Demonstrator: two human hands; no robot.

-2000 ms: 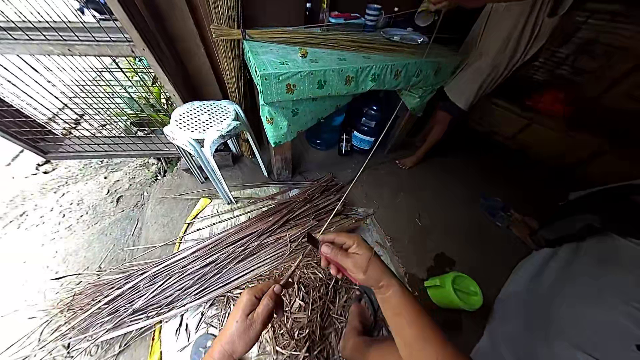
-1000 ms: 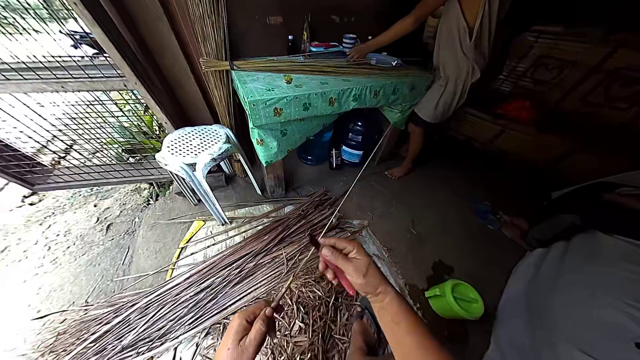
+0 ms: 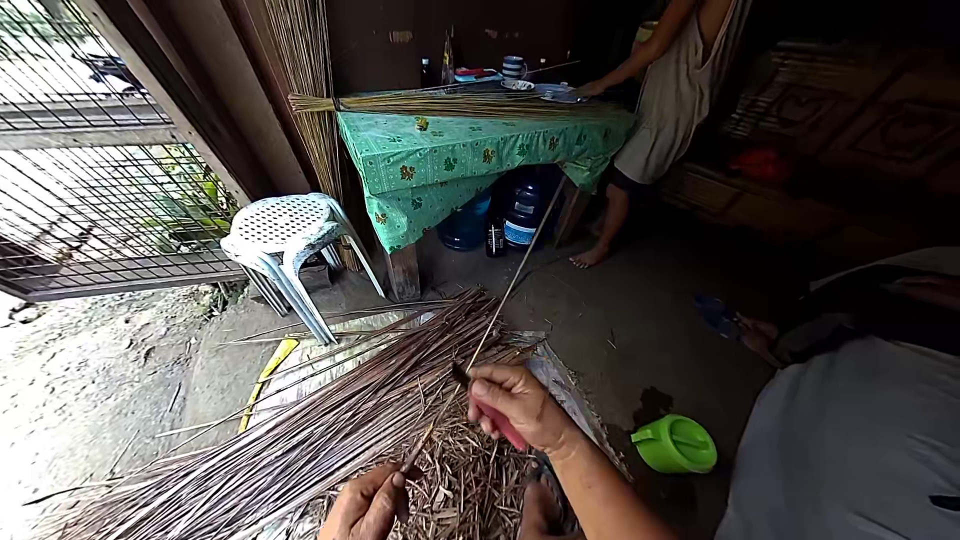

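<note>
My left hand (image 3: 369,501) pinches the lower end of a long thin palm-leaf midrib or stick (image 3: 517,277) at the bottom centre. Up and to the right, my right hand (image 3: 517,405) is closed on a knife with a red handle (image 3: 501,426); its short dark blade (image 3: 460,374) lies against the stick. From there the stick slants up toward the table. Below my hands is a heap of brown shavings (image 3: 457,480). A large bundle of long brown sticks (image 3: 337,420) lies to the left, fanned toward the lower left.
A white plastic stool (image 3: 281,225) stands left of a table with a green cloth (image 3: 480,150) that bears bundled sticks, plates and a mug. Blue water jugs (image 3: 525,206) stand beneath it. Another person (image 3: 667,97) is beside the table. A green plastic pitcher (image 3: 675,444) lies at right.
The person at the table has reached an arm down to the tabletop since the oldest frame. My right hand still holds the knife at the stick.
</note>
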